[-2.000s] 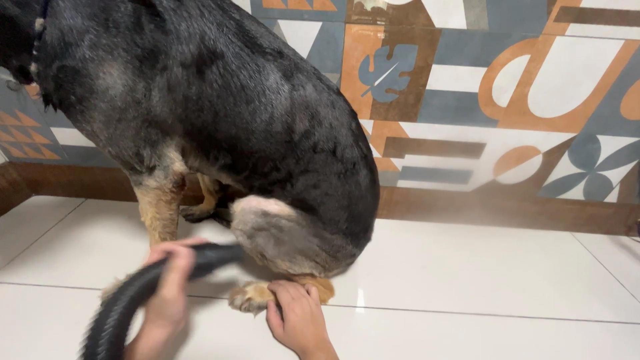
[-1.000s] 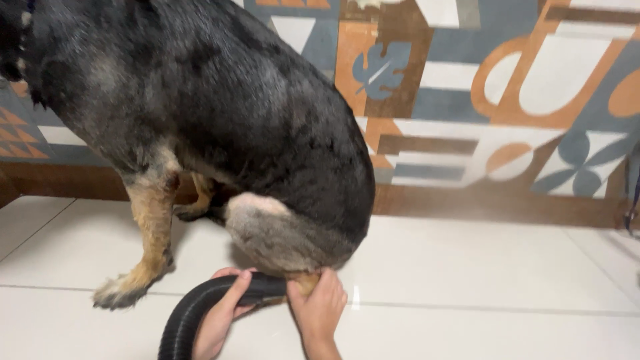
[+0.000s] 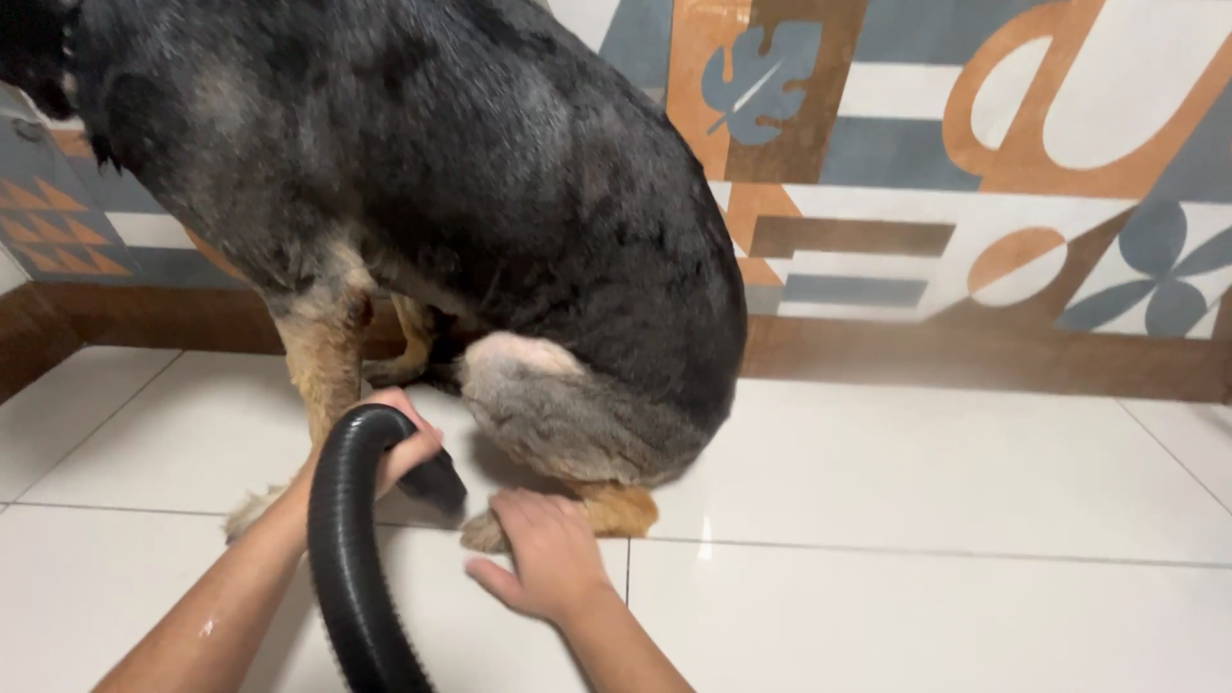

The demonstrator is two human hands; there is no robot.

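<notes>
A dog with black and tan fur (image 3: 539,192) sits on the floor, its head mostly out of view at the upper left. My left hand (image 3: 412,445) is closed around the end of a black ribbed hose (image 3: 348,558), whose dark nozzle (image 3: 438,483) points down toward the dog's hind paw (image 3: 484,532). The hose loops over my left forearm and leaves at the bottom edge. My right hand (image 3: 544,553) rests with spread fingers on top of that hind foot, just right of the nozzle. A pale patch of short fur (image 3: 529,354) shows on the thigh.
White floor tiles (image 3: 914,462) with thin dark joints lie under the dog. Behind it stands a wall with patterned tiles (image 3: 885,87) and a brown base strip (image 3: 962,361). The dog's front paw (image 3: 252,512) is partly behind my left forearm.
A second ago both hands were together at the hind leg, the nozzle against it. Now my left hand and the nozzle are farther left, and my right hand lies flatter over the foot.
</notes>
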